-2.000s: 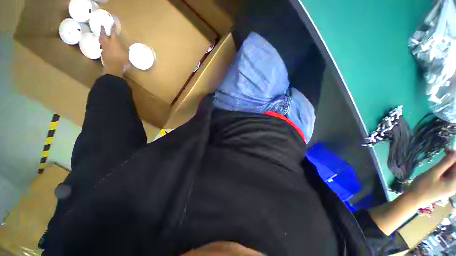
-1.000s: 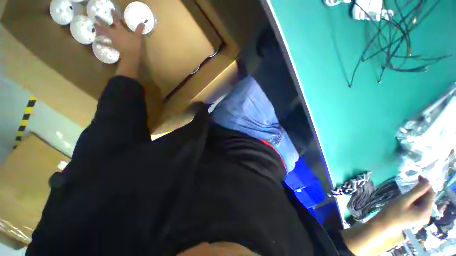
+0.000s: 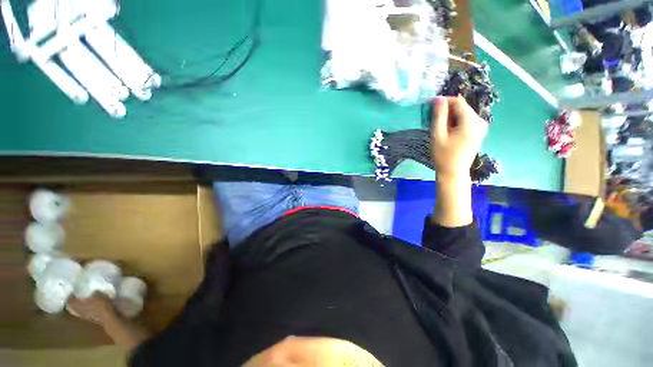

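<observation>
White round housings [image 3: 54, 287] lie grouped in the open brown carton at the lower left. My left hand [image 3: 93, 310] is in the carton against the housings. It is small and blurred, and whether it grips one is unclear. My right hand [image 3: 458, 132] is over the bench with its fingers curled, above the black wire bundle [image 3: 408, 147] with white ends. Whether anything is between its fingertips cannot be told. The bundle's middle is partly hidden behind my right hand.
The green bench [image 3: 286, 125] spans the top. White narrow parts [image 3: 93, 61] with thin black wires lie at left, a clear plastic bag [image 3: 387, 50] at back centre. Tangled dark wired parts [image 3: 476, 86] and red-and-white parts [image 3: 560, 134] are at right. Blue bins [image 3: 505, 218] stand below the bench.
The view has turned, so the bench now spans the top and the carton sits lower left. My left hand remains among the housings. My right hand remains over the bench, near the bag and wires.
</observation>
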